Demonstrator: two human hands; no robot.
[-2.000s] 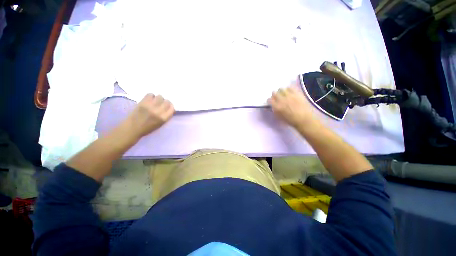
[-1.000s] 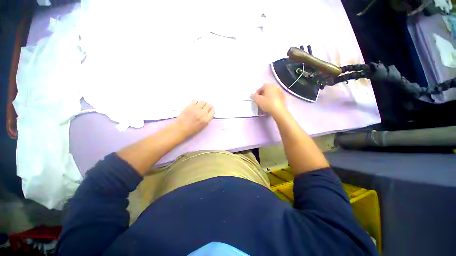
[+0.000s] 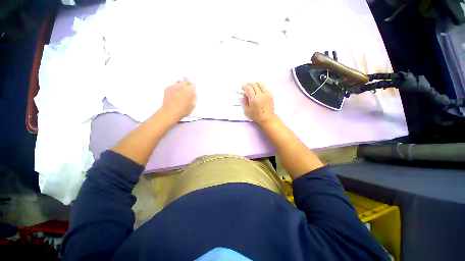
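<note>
A white garment panel (image 3: 214, 71) lies flat on the lilac-covered table in front of me, its upper parts lost in glare. Its near edge shows as a thin dark line. My left hand (image 3: 179, 98) rests on the panel with its fingers curled, left of centre. My right hand (image 3: 257, 102) is on the panel to the right, fingers curled at a small fold. Glare hides what lies between the fingertips. The steam iron (image 3: 322, 84) stands on the table to the right of my right hand, not held.
A black wrapped hose (image 3: 408, 84) runs right from the iron. A loose white heap (image 3: 61, 117) hangs over the left table edge by a reddish-brown rail (image 3: 34, 97). A grey roll (image 3: 428, 152) and yellow crate (image 3: 382, 224) are at right, red crate (image 3: 43, 232) lower left.
My left hand has moved left and farther onto the panel. My right hand has shifted slightly left. The iron has stayed on the table while the view shifted.
</note>
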